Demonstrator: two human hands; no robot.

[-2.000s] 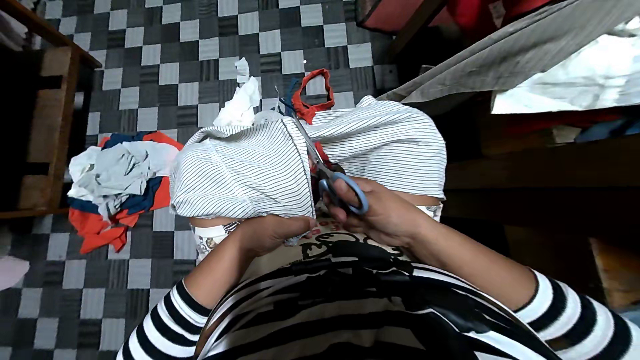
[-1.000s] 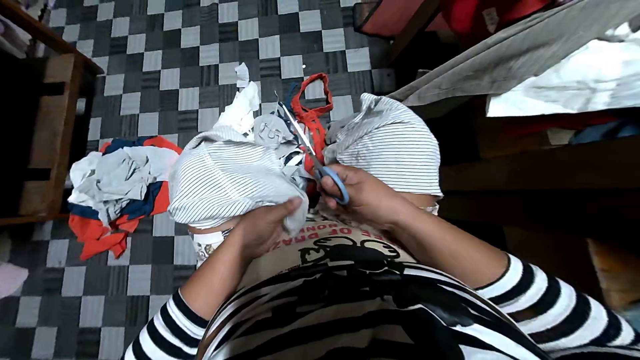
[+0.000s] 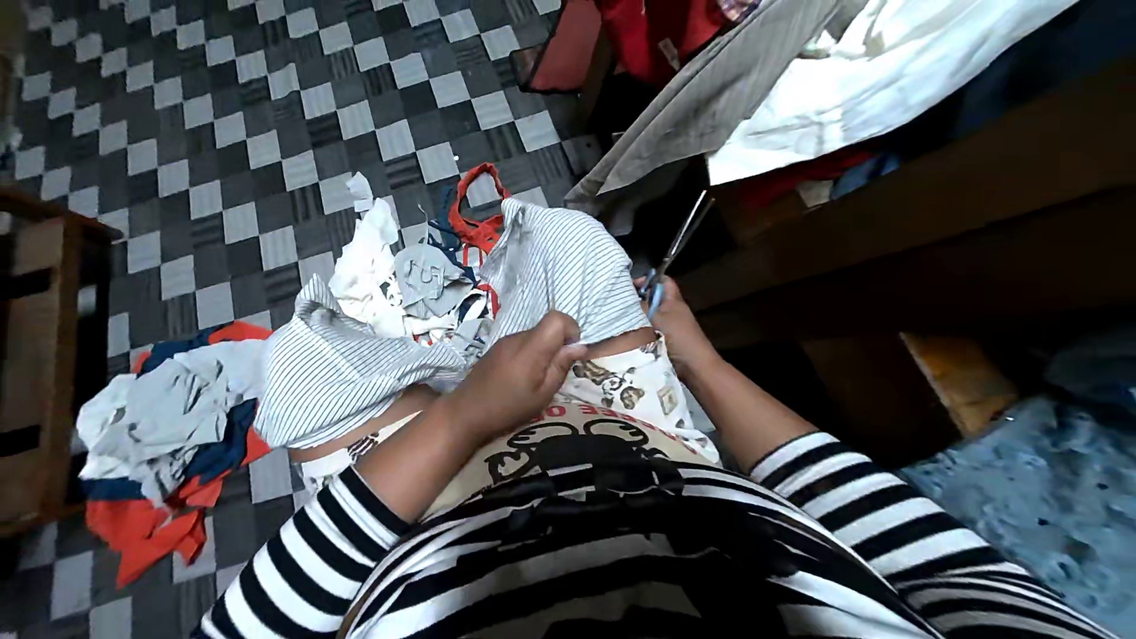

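Striped white cloth (image 3: 568, 257) lies over my right thigh, and my left hand (image 3: 532, 364) pinches its near edge between thumb and fingers. A second part of striped cloth (image 3: 337, 373) covers my left thigh; whether the two parts are joined cannot be told. My right hand (image 3: 670, 319) is beside my right knee and holds scissors (image 3: 679, 240) by their blue and dark handles, blades pointing up and away from the cloth. Between my legs lie grey and white fabric scraps (image 3: 430, 280) and a red cloth loop (image 3: 479, 209).
To the left on the checkered floor (image 3: 266, 160) is a pile of grey, navy and red cloth (image 3: 169, 417). A wooden frame (image 3: 62, 355) stands at the far left. Grey and white fabrics (image 3: 816, 106) hang over wooden furniture (image 3: 932, 213) at the right.
My right hand has moved the scissors away from the middle of my lap to the right. My left hand has shifted across to the cloth on my right thigh. The view has turned.
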